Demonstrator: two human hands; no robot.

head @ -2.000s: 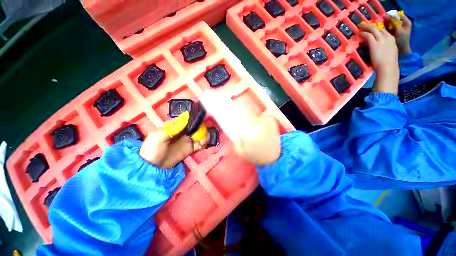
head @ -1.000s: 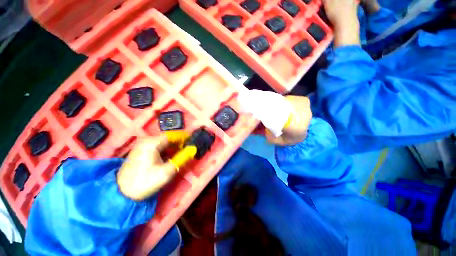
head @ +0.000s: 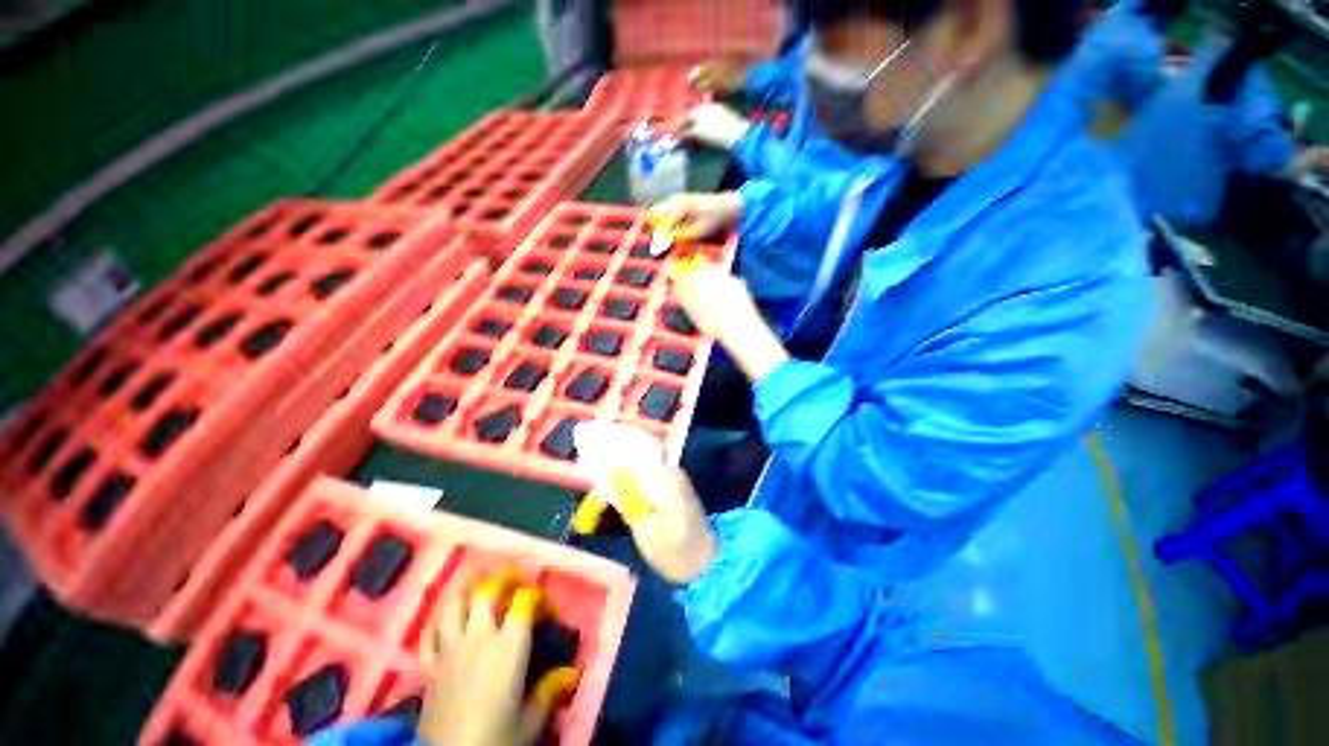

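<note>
The pink foam tray [head: 595, 571] lies at the bottom left, cut off by the frame's edge, with black units [head: 382, 564] in its pockets. My left hand [head: 478, 663], with yellow finger cots, is low over the tray's right part. Its thumb and fingers are around a black unit [head: 554, 641] at a right-hand pocket; the hand partly hides it, and the view is blurred. My right hand [head: 663, 513], also with yellow cots, is above the gap behind the tray's right corner. It holds a white wiping cloth [head: 615, 449] at its fingers.
The neighbour's filled foam tray [head: 481, 401] lies just behind. Stacked filled trays [head: 233, 561] stand at the left. A flat white piece [head: 405, 497] lies between trays. A masked person in blue [head: 947, 364] works at the right. A pale bottle [head: 656, 163] stands farther back. A blue stool [head: 1246, 539] is far right.
The view has swung up and right, showing the neighbour and the stacks. My left hand is still at a black unit on the tray. My right hand, with the cloth, is now behind the tray's right corner.
</note>
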